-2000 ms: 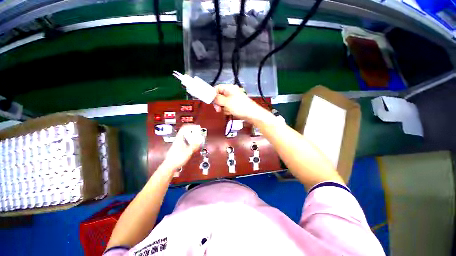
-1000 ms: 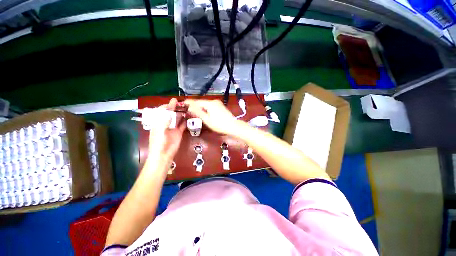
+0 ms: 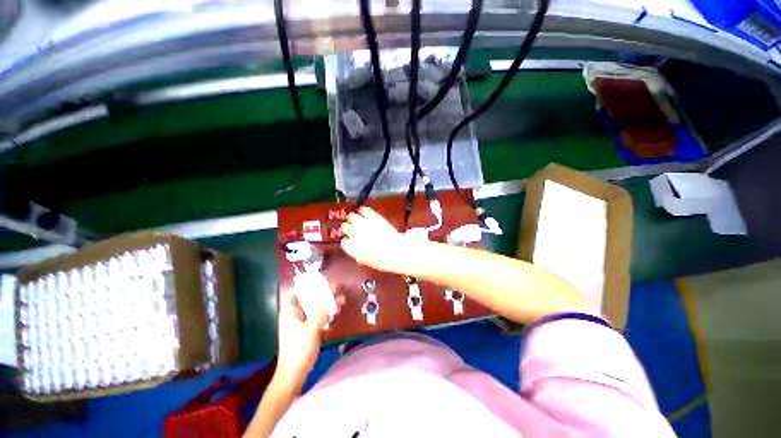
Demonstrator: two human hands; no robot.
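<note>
My left hand (image 3: 307,318) holds a white charger (image 3: 315,293) over the left part of the red-brown test fixture (image 3: 342,325). My right hand (image 3: 370,240) is over the upper middle of the fixture, left of the white lead ends. Its fingers are bent; what is under them is hidden, and I cannot tell if it holds anything. A white lead end (image 3: 468,233) lies at the upper right of the fixture. Red digital panel meters (image 3: 336,215) glow at the upper left. Round metal-ringed parts (image 3: 415,301) sit in a row near the front edge.
A carton of chargers (image 3: 163,299) stands at the left. A second carton with a white sheet (image 3: 618,257) stands at the right. A clear plastic bin (image 3: 407,162) with whitish pieces is behind the fixture. Black test cables (image 3: 384,128) hang across the view. A red crate (image 3: 205,421) is at the lower left.
My left hand has moved down toward the fixture's front with a white charger in it. My right hand has moved away from it and is over the upper middle.
</note>
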